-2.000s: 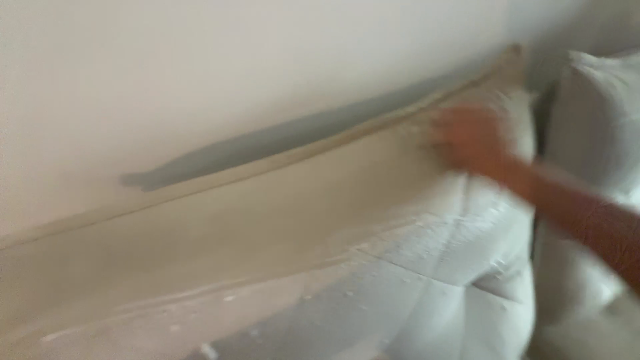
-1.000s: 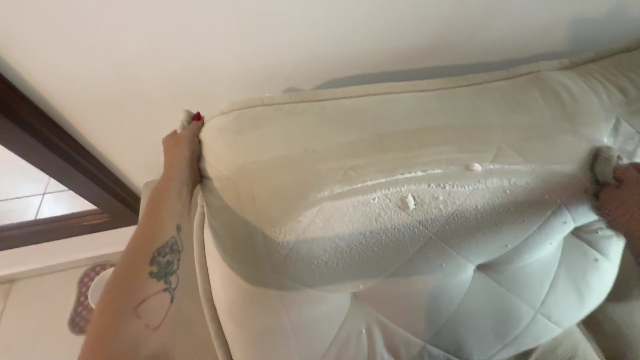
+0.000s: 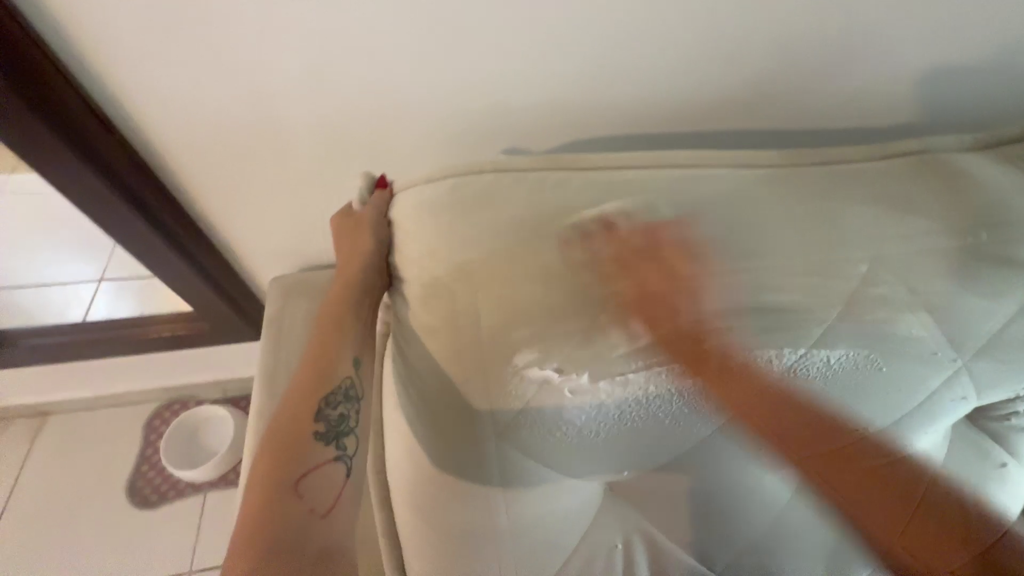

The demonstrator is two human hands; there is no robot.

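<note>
A pale tufted sofa back cushion (image 3: 496, 240) leans against the wall, with white foam (image 3: 592, 392) spread in a band across its face. My left hand (image 3: 364, 240) grips the cushion's upper left corner, and a bit of whitish material (image 3: 366, 189) shows by its red-nailed thumb. Blurred by motion, my right hand (image 3: 648, 272) presses on the upper part of the cushion above the foam. Something pale shows at its fingertips, probably a cloth or sponge, but the blur hides its shape.
Behind the cushion rises a plain wall (image 3: 480, 72). A dark wooden frame (image 3: 136, 160) stands at the left. Beside the sofa arm (image 3: 292, 320), a white bowl (image 3: 202, 442) rests on a patterned mat (image 3: 148, 472) on the tiled floor (image 3: 80, 496).
My right hand has moved left across the cushion from its right side, where it held a greyish pad one second ago. My left hand stays at the corner.
</note>
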